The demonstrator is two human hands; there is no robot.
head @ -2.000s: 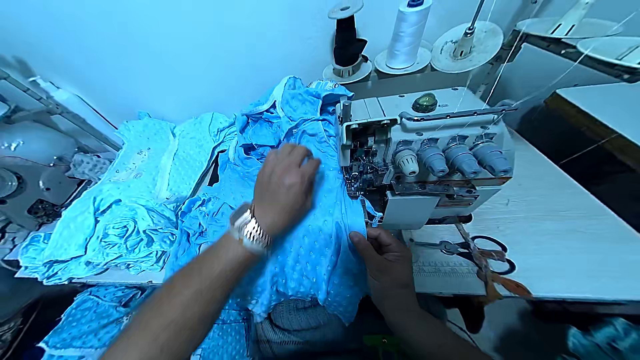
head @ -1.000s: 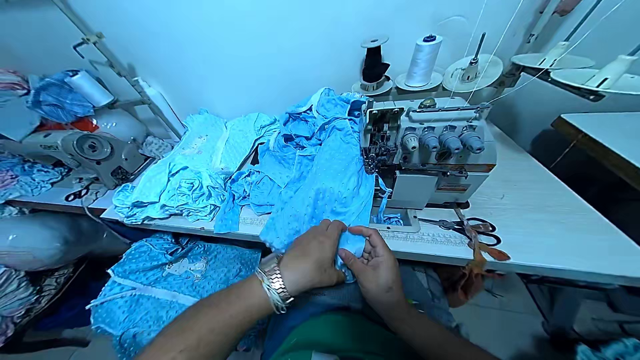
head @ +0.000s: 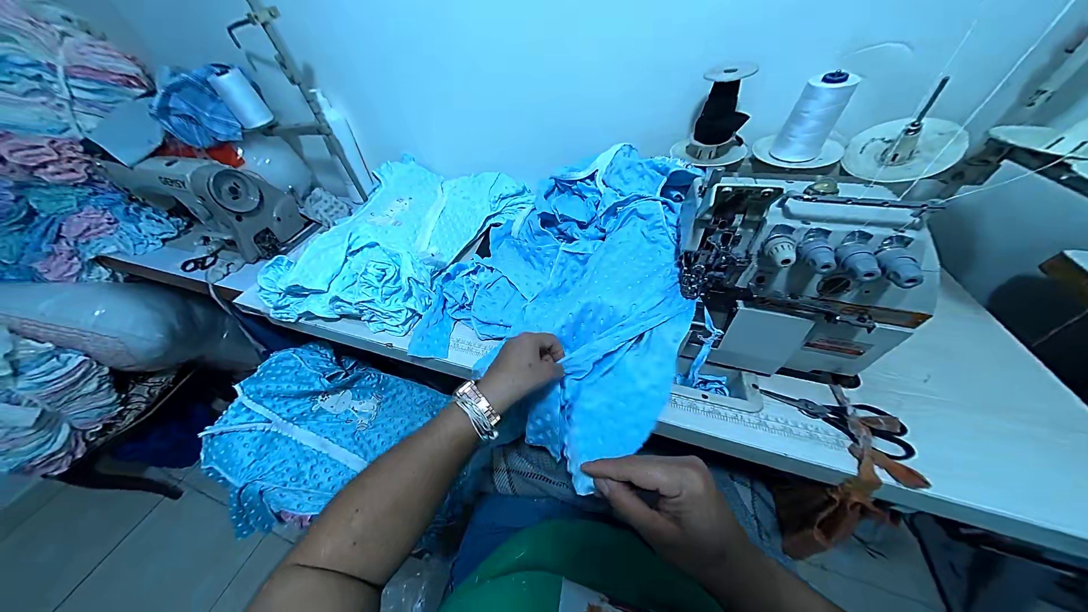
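A blue dotted garment [head: 612, 289] lies over the table's front edge and hangs toward my lap, its right side against the needle area of an overlock sewing machine [head: 816, 272]. My left hand [head: 525, 367], with a watch and bands at the wrist, pinches a fold of the cloth at its left side. Lower down, my right hand [head: 667, 501] holds the hanging bottom corner between thumb and fingers. Beside the garment, to the left, lies a pile of lighter blue garments [head: 382, 246].
Scissors [head: 841, 421] with an orange cloth strip [head: 875, 459] lie right of the machine's base. Thread cones [head: 807, 119] stand behind it. At left are another sewing machine [head: 212, 191], stacked clothes [head: 59, 204] and a blue garment [head: 314, 425] below the table edge.
My hands, together at the garment's lower edge one second ago, are now apart, the left one farther up the cloth. The view has swung left since two seconds ago.
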